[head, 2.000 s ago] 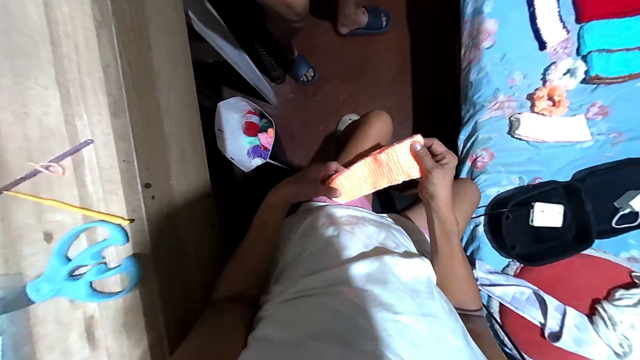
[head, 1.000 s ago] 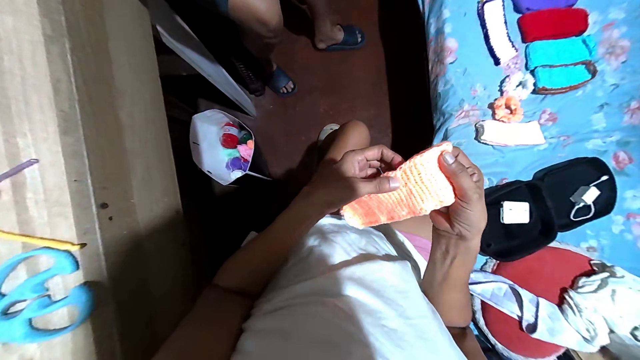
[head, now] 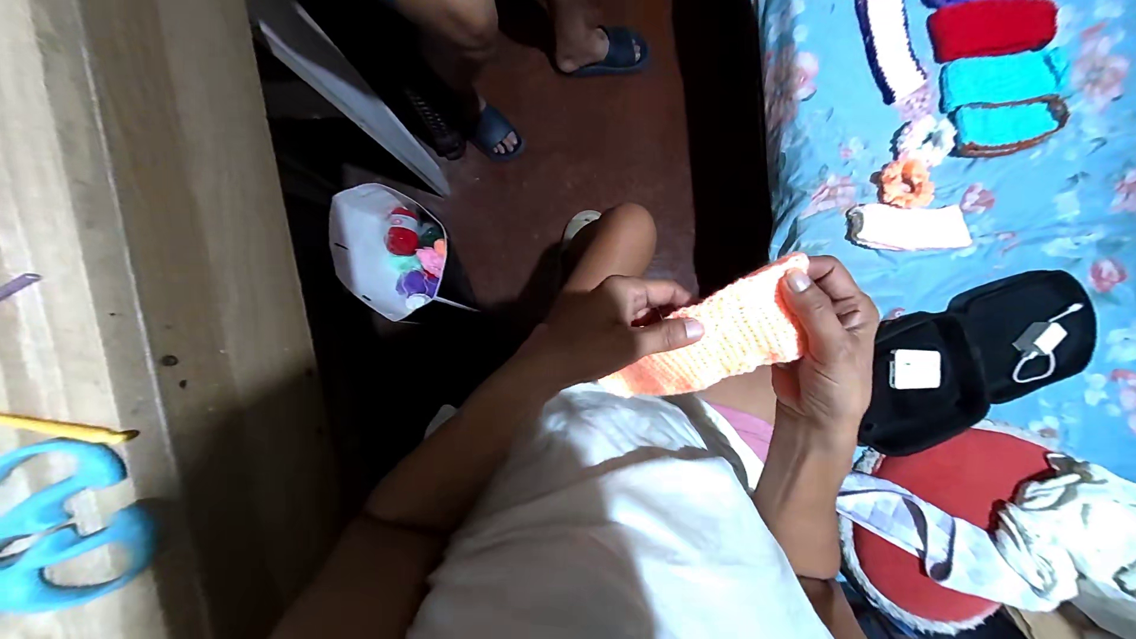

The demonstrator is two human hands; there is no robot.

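A knitted or crocheted orange band (head: 737, 333) is stretched between my hands above my lap. My left hand (head: 626, 324) pinches its upper edge near the middle with thumb and fingers. My right hand (head: 825, 328) grips the far right end, thumb on the face and fingers behind. The left end of the band hangs near my white shirt. On the wooden table at the left lie blue-handled scissors (head: 75, 532), a yellow crochet hook (head: 67, 428) and the tip of a purple stick-like tool (head: 19, 284).
A white container (head: 359, 240) with yarn balls stands on the floor. Another person's sandalled feet (head: 581, 53) are beyond. On the blue floral cloth lie knitted pieces (head: 1003, 84), scrunchies (head: 905, 182), an open black case (head: 932, 382) and a red cushion (head: 932, 488).
My left hand has moved from the band's left end to its upper edge near the middle. My right hand has kept hold of the right end. The view has shifted slightly.
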